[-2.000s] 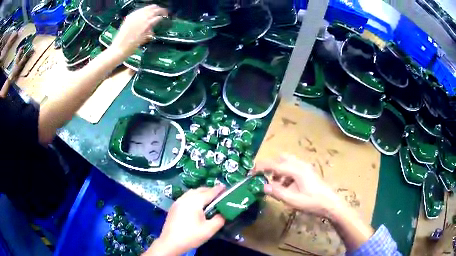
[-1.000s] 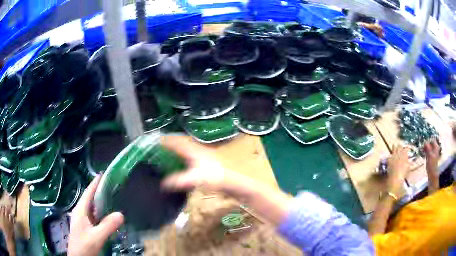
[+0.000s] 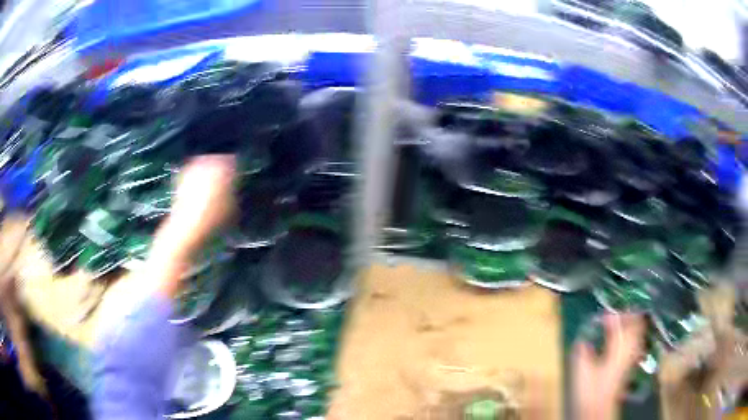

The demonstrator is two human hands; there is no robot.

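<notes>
The picture is strongly blurred. My left hand (image 3: pixel 207 184) is stretched out over the heap of green and black housings at the left; its fingers are smeared, and I cannot tell whether it grips one. My right hand (image 3: pixel 607 357) is low at the right, over the bench beside the cardboard mat (image 3: pixel 443 328), fingers raised and apart, with nothing seen in it. A housing with a pale rim (image 3: pixel 305 267) lies at the heap's front edge. Small green inserts (image 3: pixel 275 361) lie in a cluster right of my left sleeve. A small green oval (image 3: pixel 484 408) is on the mat at the bottom edge.
A grey upright (image 3: pixel 381 148) stands behind the mat, between two heaps of housings. A light-rimmed housing (image 3: pixel 215 377) lies beside my left sleeve. Blue crates (image 3: pixel 623 102) line the back. Another person's arm (image 3: pixel 705 353) shows at the right edge, and an arm at the left edge.
The view has swung left since one second ago. The housing that was between my hands is no longer there. My left arm now reaches into the left heap, and my right hand is apart at the right.
</notes>
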